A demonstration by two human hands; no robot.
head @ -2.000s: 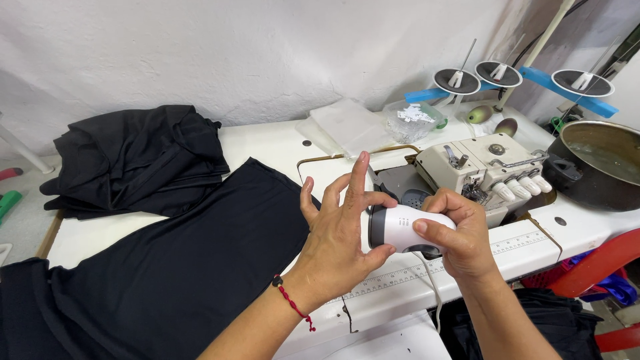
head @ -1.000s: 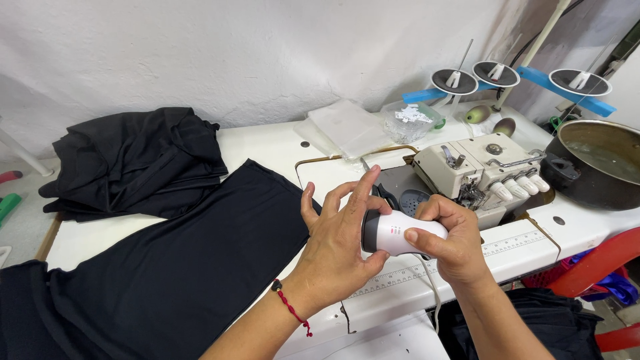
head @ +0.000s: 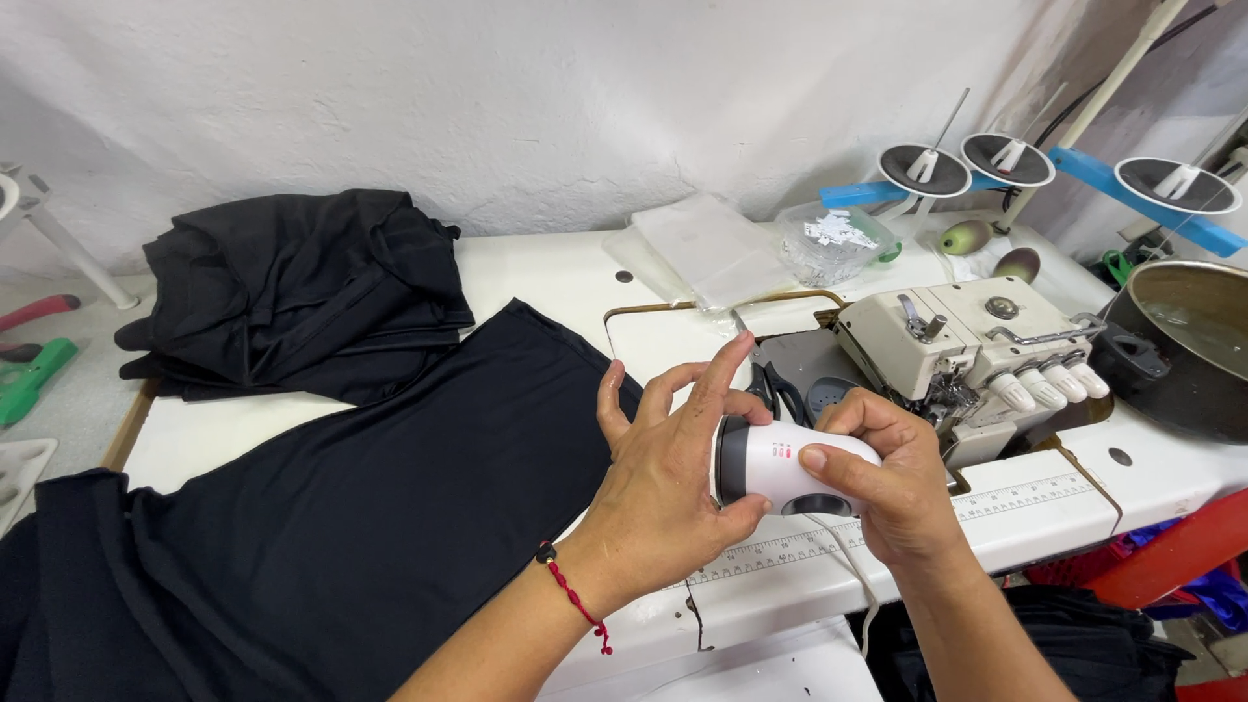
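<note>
A white handheld electric device with a dark grey end, perhaps a fabric shaver (head: 809, 463), is held between both hands above the table's front edge. My right hand (head: 892, 478) grips its body, thumb on the face near small red lit marks. The thumb and fingers of my left hand (head: 673, 468) hold the dark end, with the index finger raised. A pale cord (head: 858, 570) hangs below the device. Left of my hands, a black fabric piece (head: 370, 507) lies spread on the table. Black-handled scissors (head: 773, 390) lie behind my left hand, partly hidden.
An overlock sewing machine (head: 960, 341) stands right of centre, a dark pot (head: 1185, 361) beside it. Folded black fabric (head: 302, 292) lies back left. Behind are clear plastic bags (head: 717, 249), a plastic tub (head: 834, 244) and thread stand discs (head: 924, 171). A ruler tape (head: 1024, 495) runs along the front edge.
Small red lights now show on the device's face; two seconds ago none were plain there. The device has turned slightly in my hands, which stay in about the same place.
</note>
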